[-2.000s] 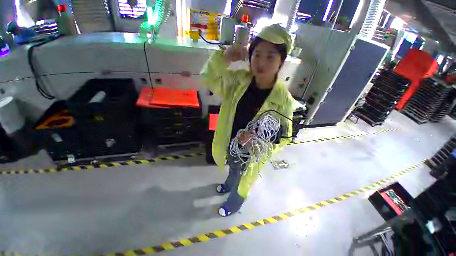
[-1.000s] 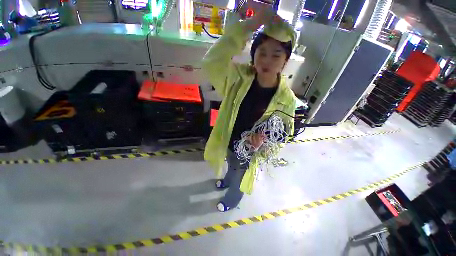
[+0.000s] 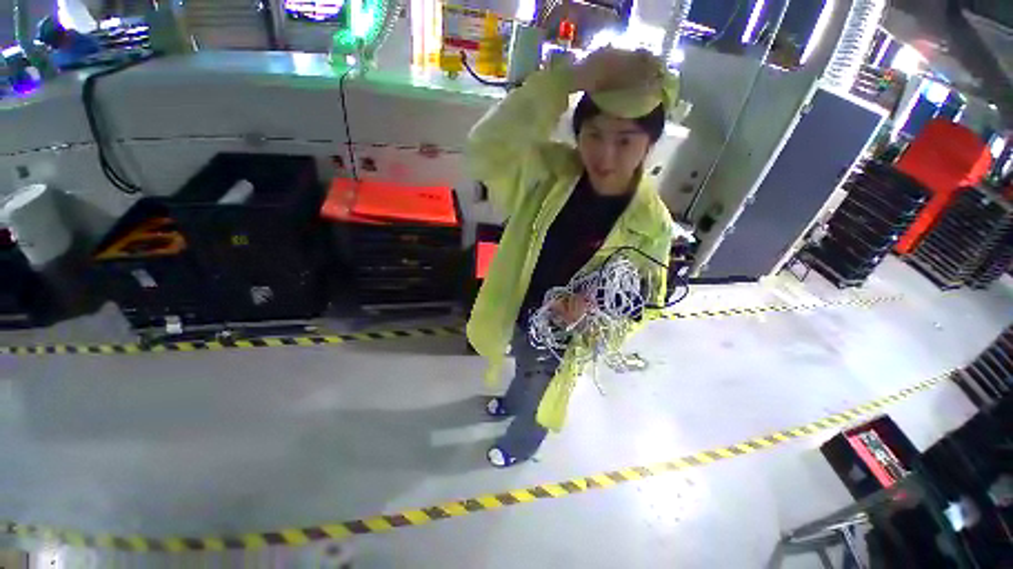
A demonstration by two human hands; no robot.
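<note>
Neither of my hands is in the picture. Nearest in front of me stands a person (image 3: 517,222) in a yellow-green smock and cap, facing me. One of the person's hands is raised to the cap. The other holds a tangled bundle of white cables (image 3: 605,302) at waist height, with a black cable at its side.
Black crates (image 3: 239,250) stand along the pale machine (image 3: 411,161). A red-orange sheet (image 3: 389,201) lies on one stack. A white bucket (image 3: 36,226) is far left. Yellow-black tape (image 3: 533,495) crosses the floor. A black crate (image 3: 872,456) with red liner is lower right.
The person's raised hand has moved from beside the head onto the cap. The view has shifted slightly, so the person now appears a little further right.
</note>
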